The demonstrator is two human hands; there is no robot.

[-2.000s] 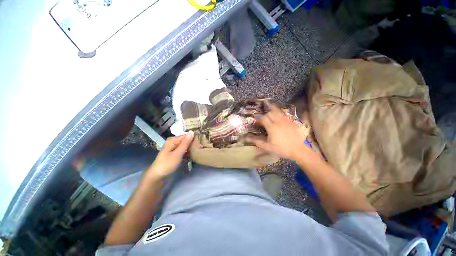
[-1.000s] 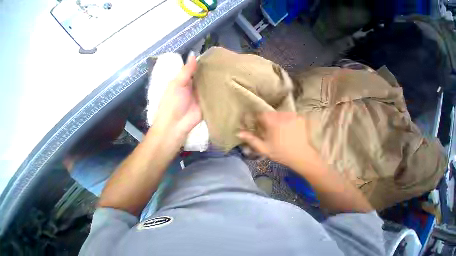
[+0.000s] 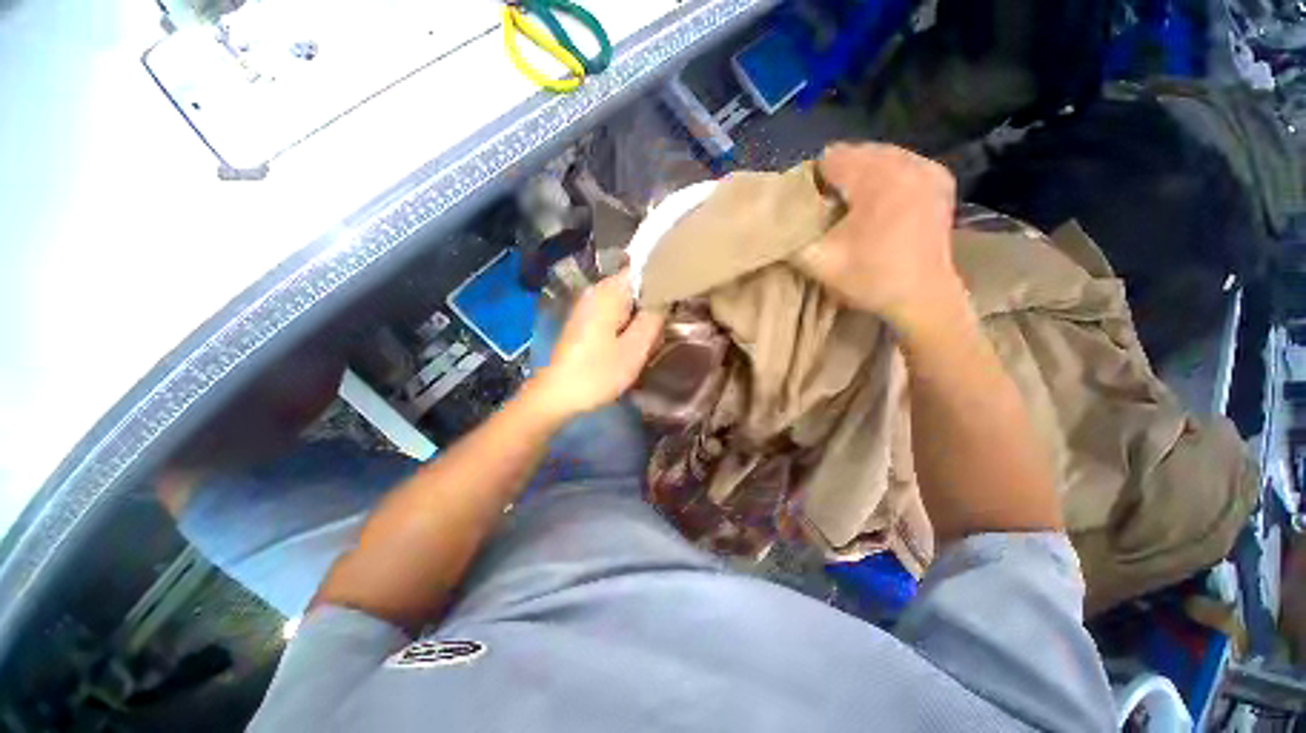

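A tan fabric piece (image 3: 738,236) is stretched between my two hands above my lap. My left hand (image 3: 609,344) pinches its left end, near a white fabric edge (image 3: 670,218). My right hand (image 3: 891,229) grips its upper right end, with fingertips partly hidden by the hand. Brown plaid fabric (image 3: 716,480) hangs bunched below, together with folds of tan cloth. The hanging cloth reaches my lap and the garment pile at the right.
The white machine table (image 3: 172,287) curves along the left, with a ruled strip on its edge. Yellow and green handled scissors (image 3: 552,50) lie near that edge. A large tan garment pile (image 3: 1146,430) is at the right. Blue pedals or supports (image 3: 499,304) show below the table.
My right hand has moved up and away from my lap, lifting the tan fabric. My left hand has shifted right. The white fabric is now mostly covered and plaid shows below.
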